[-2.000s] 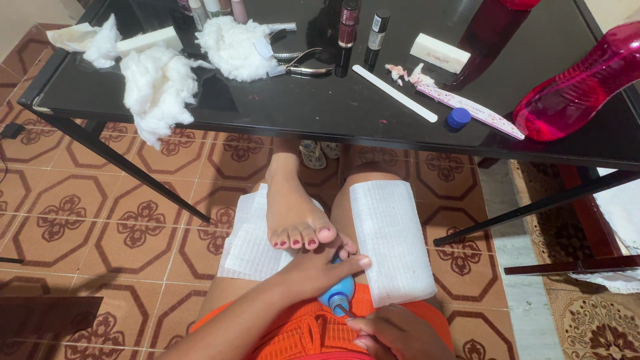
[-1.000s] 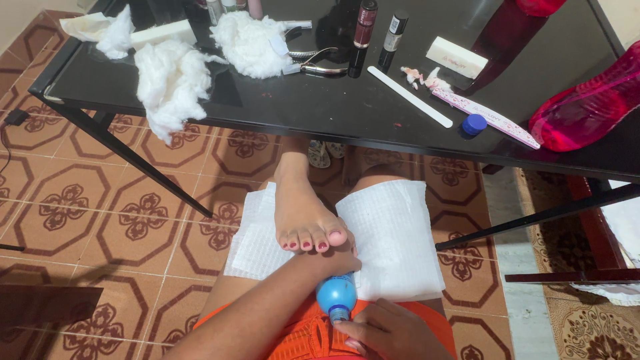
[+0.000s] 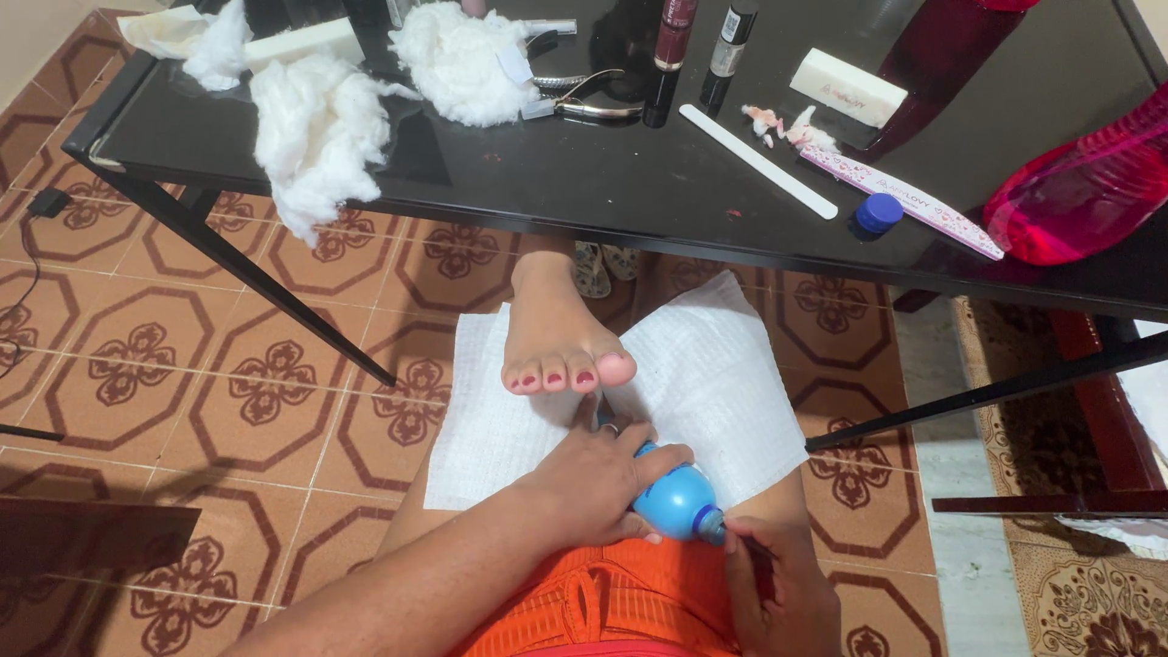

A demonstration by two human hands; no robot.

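My left hand (image 3: pixel 593 474) is wrapped around a blue plastic bottle (image 3: pixel 677 502), which lies tilted over my lap with its neck toward my right hand. At the neck, my right hand (image 3: pixel 780 584) pinches a thin, dark stick-like thing whose tip is at the opening; the rest is hidden by the fingers. Just beyond my left hand, another person's bare foot (image 3: pixel 566 338) rests over a white paper towel (image 3: pixel 484 411). Four of its toenails show red polish, while the big toenail looks bare. A second white towel (image 3: pixel 712 392) covers my right thigh.
A black table (image 3: pixel 584 196) spans the far side. On it are cotton wool (image 3: pixel 319 128), cuticle nippers (image 3: pixel 598 110), polish bottles (image 3: pixel 675 35), a white nail file (image 3: pixel 757 162), a patterned file (image 3: pixel 912 203), a blue cap (image 3: pixel 879 213) and a pink liquid bottle (image 3: pixel 1086 187). Table legs slant down on both sides.
The big toenail was partly hidden by my left hand two seconds ago and now shows fully. My left hand has moved down from the toes, and the bottle's neck has swung toward the right.
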